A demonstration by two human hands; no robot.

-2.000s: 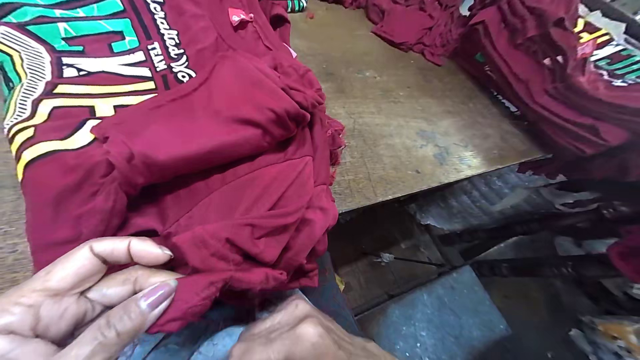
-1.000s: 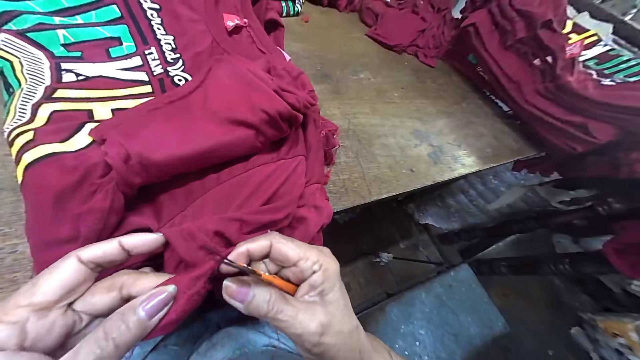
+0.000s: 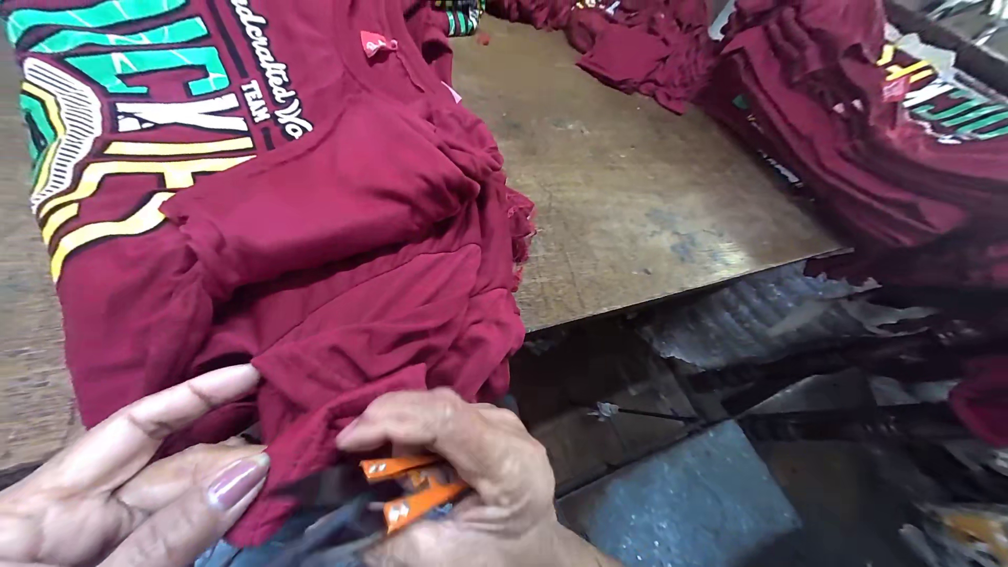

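A maroon printed T-shirt (image 3: 315, 205) lies bunched at the table's near edge, its small red neck tag at the top. My left hand (image 3: 165, 472) pinches a fold of its cloth between thumb and fingers at the lower left. Just right of that fold, my right hand (image 3: 472, 465) grips a small orange-handled cutting tool (image 3: 417, 488), probably thread snips, with two handle arms showing. The tool's blades are blurred and partly hidden, so contact with the cloth cannot be told.
The wooden table (image 3: 630, 189) reaches beyond the shirt. More maroon garments (image 3: 646, 47) lie at its far side, and a stack of maroon shirts (image 3: 850, 126) rises at the right. Below the edge are a grey-blue panel (image 3: 693, 496) and dark bars.
My right hand has come up from the bottom edge, with the orange tool showing in it, and stands near the pinched fold. My left hand keeps its hold on the cloth.
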